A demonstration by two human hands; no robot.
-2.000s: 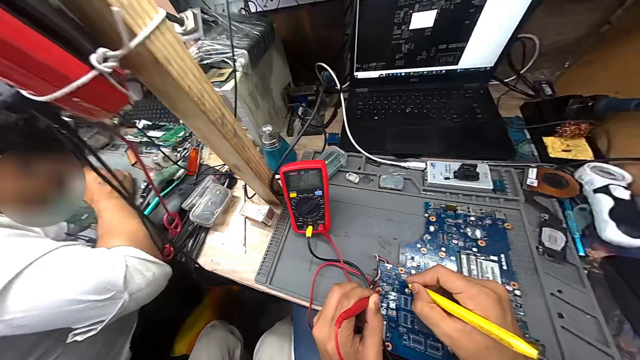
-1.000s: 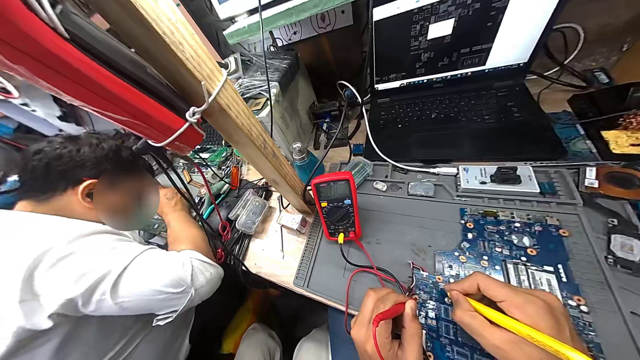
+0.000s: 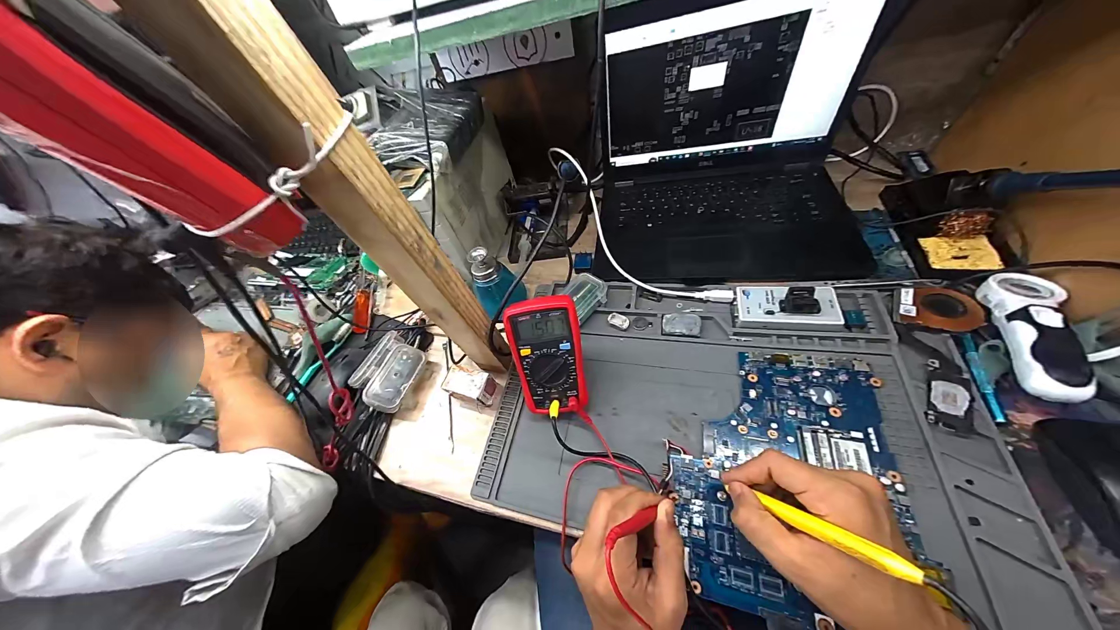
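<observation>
A blue laptop motherboard [image 3: 770,411] lies on a grey repair mat [image 3: 630,376]. At its left edge, my left hand [image 3: 630,551] pinches a red multimeter probe [image 3: 632,522]; its tip is hidden by the fingers. My right hand [image 3: 814,534] holds a yellow probe [image 3: 831,534] like a pen, pointing at the board's left-middle part; whether its tip touches cannot be told. A red digital multimeter [image 3: 547,354] stands on the mat's left part with its display lit. Red and black leads run from it toward the board's left edge, where thin wires meet a connector.
Behind the mat stands an open laptop [image 3: 726,210] showing a board layout. A white-and-black device [image 3: 1037,337] lies at right. At left are a wooden post [image 3: 385,192], a clear plastic case [image 3: 394,376], a blue bottle [image 3: 492,284] and a seated person [image 3: 131,490].
The view has swung left since two seconds ago, bringing more of the neighbouring person into sight. Both hands keep their probes at the board's left part.
</observation>
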